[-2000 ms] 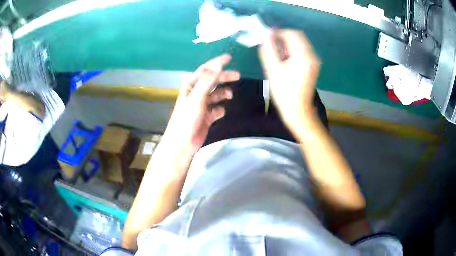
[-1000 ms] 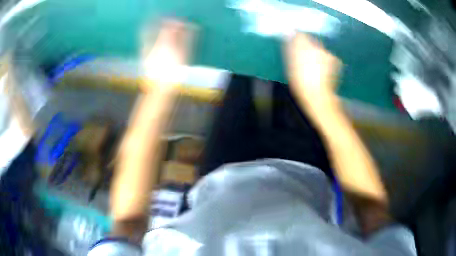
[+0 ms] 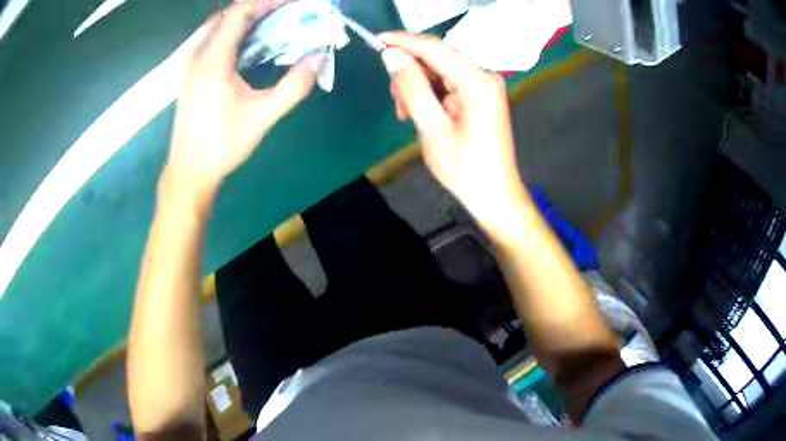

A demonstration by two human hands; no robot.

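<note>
A white crumpled cloth (image 3: 302, 33) is at the top of the view, above the green worktop (image 3: 112, 207). My left hand (image 3: 226, 103) is around the cloth's left and lower side, with the thumb pressed on its lower edge. My right hand (image 3: 457, 108) pinches a thin pale strip (image 3: 360, 33) between thumb and forefinger. The strip runs up-left to the cloth; I cannot tell whether it is tweezers or part of the cloth. The left fingertips are cut off by the top edge.
A white cloth pile (image 3: 508, 34) on a red base lies at the bench end, beside a grey metal housing (image 3: 627, 30). A white rail (image 3: 95, 146) curves along the left. A cardboard box (image 3: 226, 400) is on the floor at the lower left.
The view has turned toward the bench end. My left hand, earlier apart from the cloth, is now on it. The cloth pile and metal housing now appear nearer the middle.
</note>
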